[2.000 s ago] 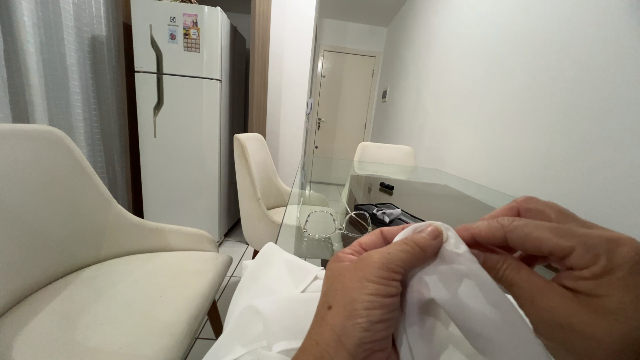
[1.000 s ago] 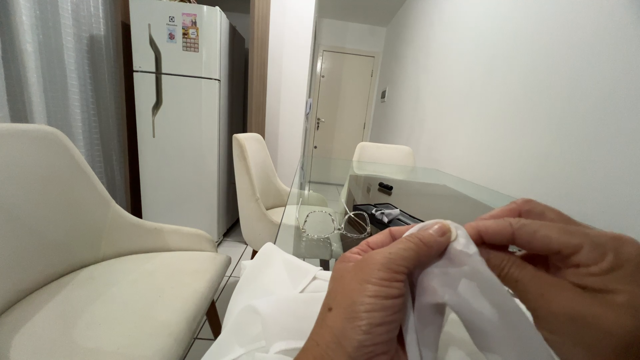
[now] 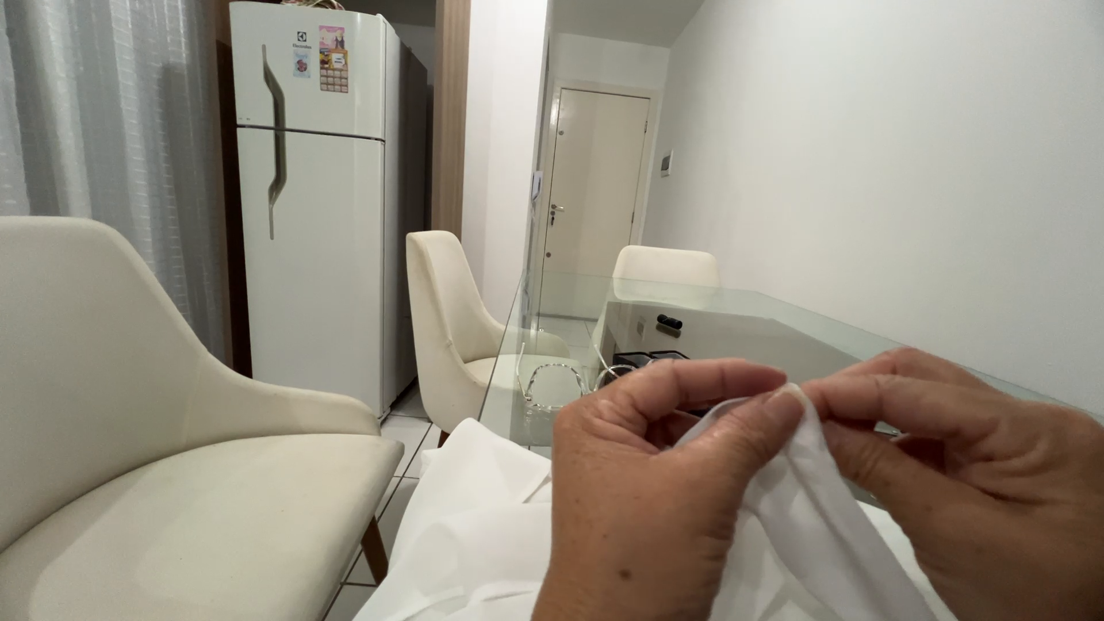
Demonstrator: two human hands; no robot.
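Observation:
White fabric [image 3: 474, 535] spreads across the bottom of the head view and rises in a fold between my hands. My left hand [image 3: 664, 474] pinches the top of that fold between thumb and forefinger. Close against it on the right, my right hand [image 3: 966, 466] has its thumb and fingertips together at the edge of the cloth; whether they hold the cloth or something small is too fine to tell. Behind my left hand, a pair of eyeglasses [image 3: 555, 407] with a patterned clear frame rests on the glass table [image 3: 742, 306], partly hidden.
A small black object [image 3: 669, 323] and a dark case or tray [image 3: 634, 358] lie on the table beyond my hands. A cream chair [image 3: 216, 517] stands close on the left, with two more chairs [image 3: 448, 310] around the table. Farther back are a white refrigerator [image 3: 310, 259] and a door [image 3: 595, 190].
My left hand has turned a little, and its forefinger now shows stretched out above the thumb at the fold. My right hand stays close beside it.

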